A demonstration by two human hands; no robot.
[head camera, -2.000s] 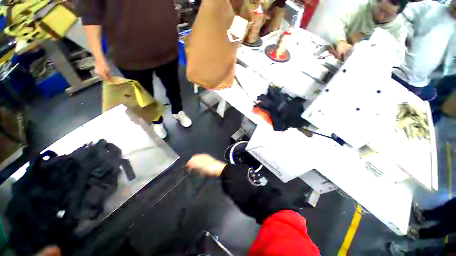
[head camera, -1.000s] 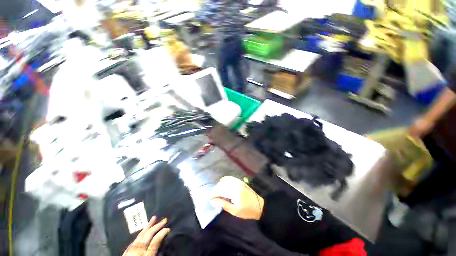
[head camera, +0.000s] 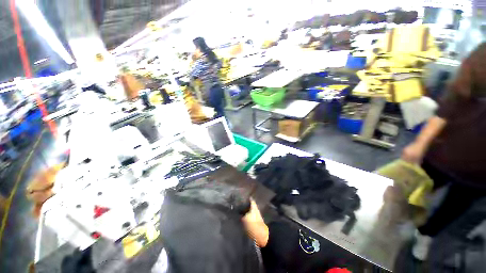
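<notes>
A large dark sewn article (head camera: 205, 224) hangs in front of me at the lower centre. My right hand (head camera: 256, 223) is at its right edge, with the fingertips hidden by the cloth, and holds it. My left hand is not visible; the article covers much of that area. The white sewing machine head (head camera: 88, 210) with red marks is left of the article, blurred. A yellow part (head camera: 139, 240) shows between them. A bundle of black straps (head camera: 193, 163) lies just behind the article.
A pile of black pieces (head camera: 306, 186) lies on the pale side table (head camera: 373, 186) at right. A white-framed control panel (head camera: 218, 134) and a green crate (head camera: 250, 149) stand behind. A person (head camera: 458, 128) at far right holds yellow-green pieces (head camera: 407, 181). Another person (head camera: 208, 80) stands farther back.
The view has swung left from the side table to the machine, then tilted up. The black article now stands raised, its white label no longer showing. My left hand has gone from sight.
</notes>
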